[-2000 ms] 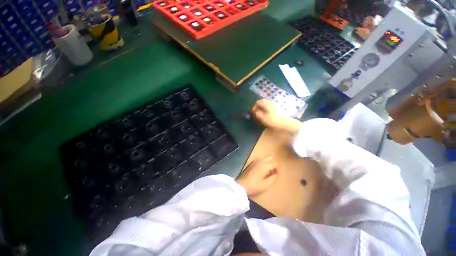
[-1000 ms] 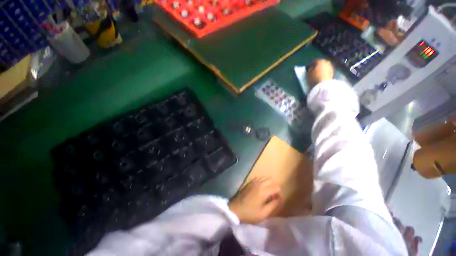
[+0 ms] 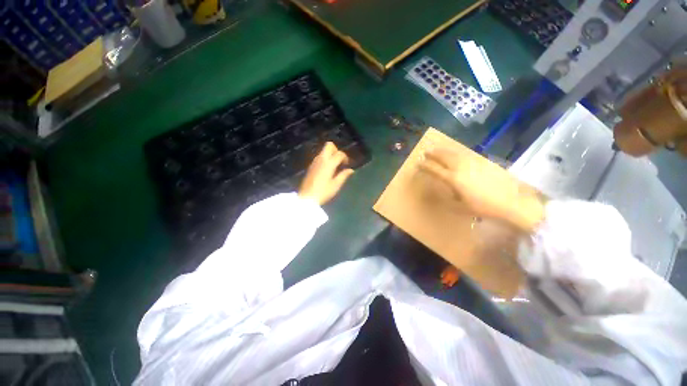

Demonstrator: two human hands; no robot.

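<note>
My left hand (image 3: 326, 175) is over the right part of the black blister tray (image 3: 241, 151), fingertips at its pockets; whether it holds a part cannot be told. My right hand (image 3: 467, 185) is over the tan board (image 3: 429, 219), fingers stretched toward its upper corner; the blur hides whether something is under the fingertips. A small dark round part (image 3: 398, 145) lies on the green mat beside the board's upper left edge, with more small parts just above it. The sheet of die-cut dots (image 3: 452, 89) lies above the board, beside the white paper slip (image 3: 480, 65).
The green-topped board (image 3: 392, 26) is at the top. The white press (image 3: 595, 34) and its brass-gold press head (image 3: 649, 117) are at the right. A white cup (image 3: 160, 22) and a tan block (image 3: 75, 71) are at the upper left. A second black tray (image 3: 533, 19) is at the top right.
My left hand has moved from the tan board up to the black tray. My right hand has come back from the paper slip to the tan board. The view has shifted.
</note>
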